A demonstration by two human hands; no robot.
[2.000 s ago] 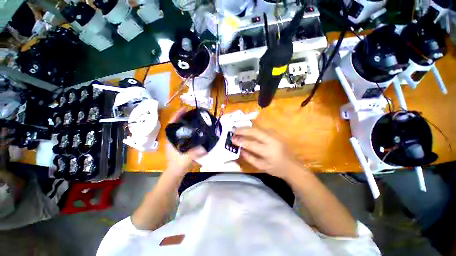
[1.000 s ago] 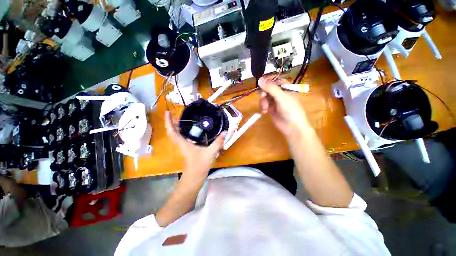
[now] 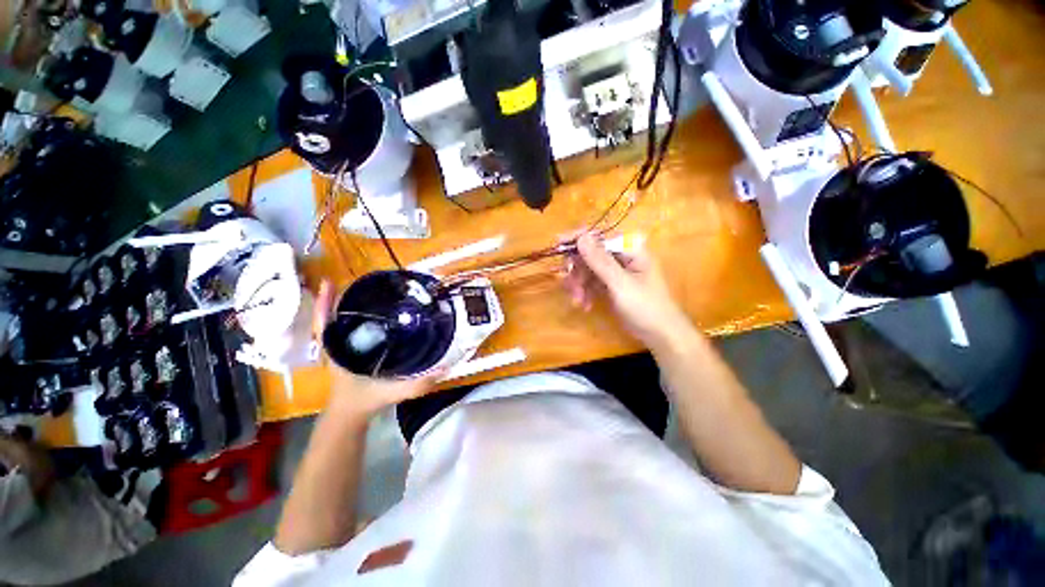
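Observation:
A camera unit with a glossy black round front [image 3: 390,325] and a white body [image 3: 477,318] lies on its side on the orange bench top, white antennas sticking out to both sides. My left hand [image 3: 355,373] holds it around its lower left side. Thin wire leads [image 3: 516,264] run from the unit to the right. My right hand [image 3: 607,275] pinches these leads between thumb and fingers, a little above the bench. A loose end of the leads curves up beyond my fingers.
An electric screwdriver [image 3: 512,103] hangs over the back, before pale screw feeders [image 3: 602,98]. A black parts tray [image 3: 149,378] and an open white housing [image 3: 269,292] are at left. Camera units stand behind left [image 3: 384,149] and at right [image 3: 791,212]. A person's legs show at lower right.
The camera unit turned in my hands, then moved left and down with my left hand. My right hand left the unit and took hold of the leads, now stretched out. The whole view has shifted.

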